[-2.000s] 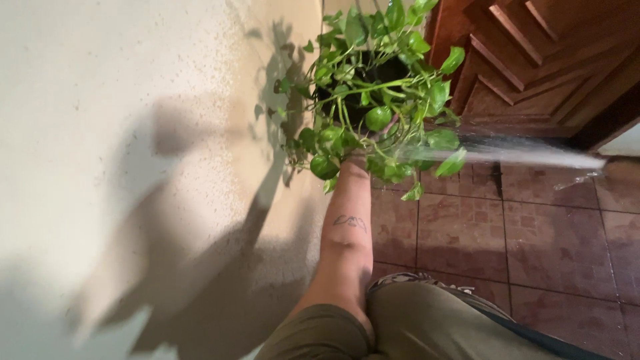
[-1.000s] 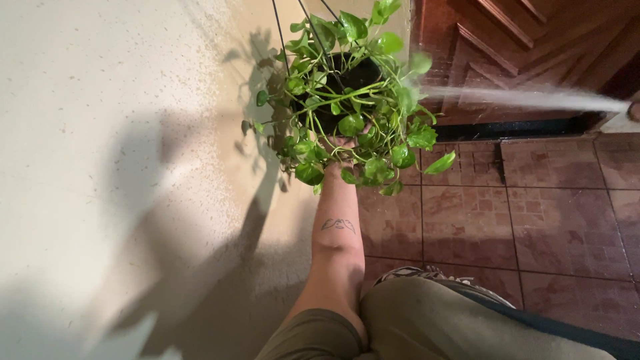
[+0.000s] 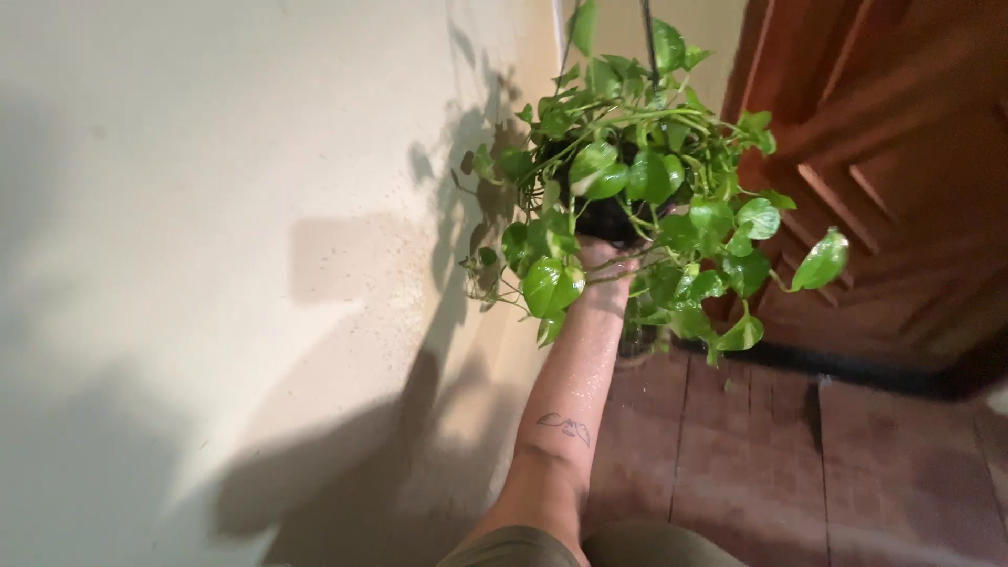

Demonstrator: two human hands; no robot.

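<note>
My left hand [image 3: 605, 253] holds a dark hanging plant pot [image 3: 610, 216] from below, its fingers mostly hidden by the pot and leaves. Trailing green pothos vines [image 3: 654, 173] spill over the pot on all sides, their leaves wet and shiny. Thin dark hanger cords [image 3: 650, 47] run upward from the pot. Water droplets lie on my left forearm, and a few drops show below the leaves. My right hand cannot be made out; only a pale blurred patch shows at the right edge.
A pale wall [image 3: 197, 157] with small specks and shadows stands close on the left. A carved reddish wooden door [image 3: 890, 197] is at the right, above dark red floor tiles [image 3: 756, 465]. A dark strip [image 3: 835, 370] runs along the door's foot.
The water jet that came from the right in both earlier frames no longer shows. The pot has turned or tilted, with its leaves lying differently. My left hand stays under it.
</note>
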